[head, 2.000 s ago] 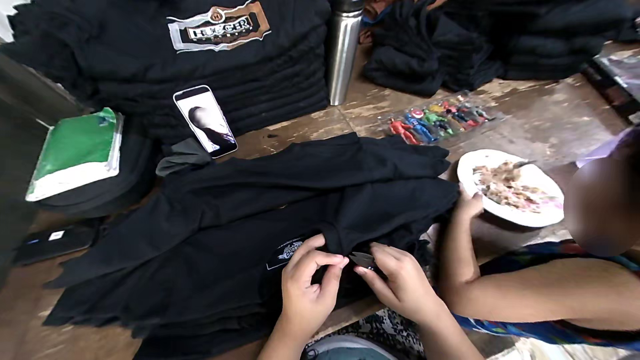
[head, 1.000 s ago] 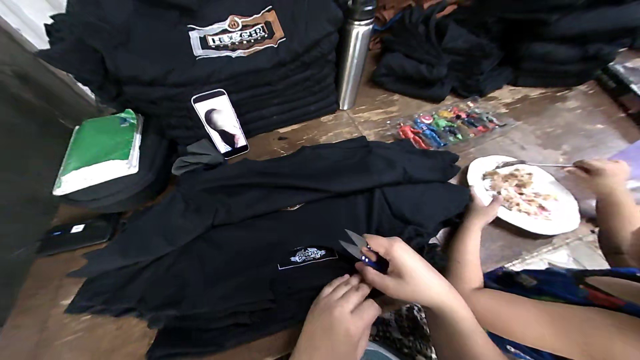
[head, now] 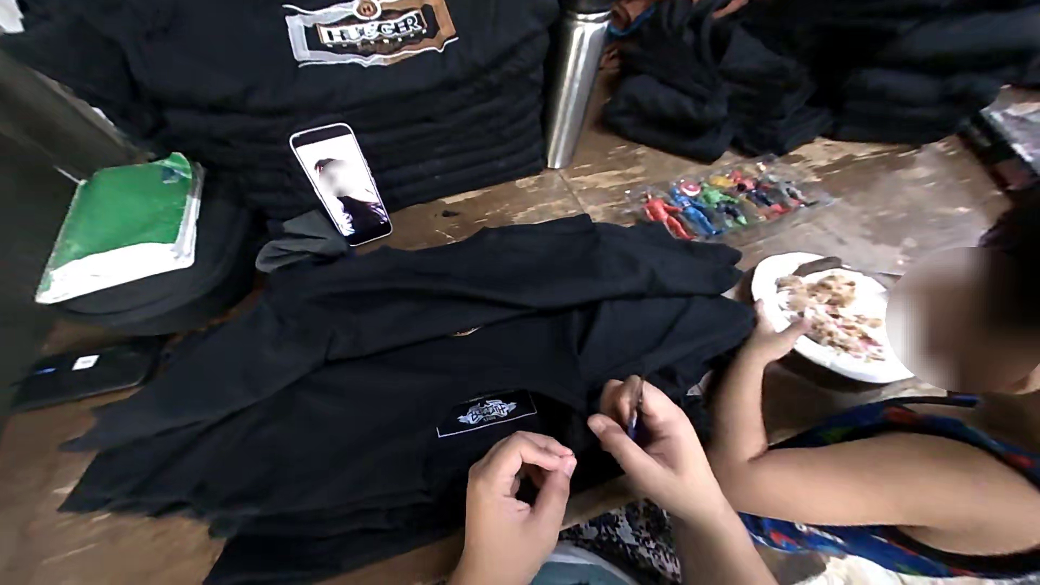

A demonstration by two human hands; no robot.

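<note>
Black T-shirts (head: 366, 382) lie spread in a layered pile before me, with a printed label patch (head: 487, 413) on the top one. Over the near edge of the pile, my left hand (head: 524, 479) has its thumb and forefinger pinched together; whether something thin is between them I cannot tell. Just to its right, my right hand (head: 650, 447) holds small thread snips (head: 636, 410), mostly hidden by the fingers, with the blades pointing up.
Beyond the shirts stand a phone (head: 345, 183), a steel bottle (head: 577, 85) and a folded shirt stack (head: 349, 122). Bagged toy figures (head: 723, 199) lie behind a food plate (head: 845, 325) held by another person (head: 877, 471) at right. A green packet (head: 122, 215) is at left.
My hands have moved apart, and the snips' blades now point up rather than left over the shirt. The other person's face has come down close to the plate.
</note>
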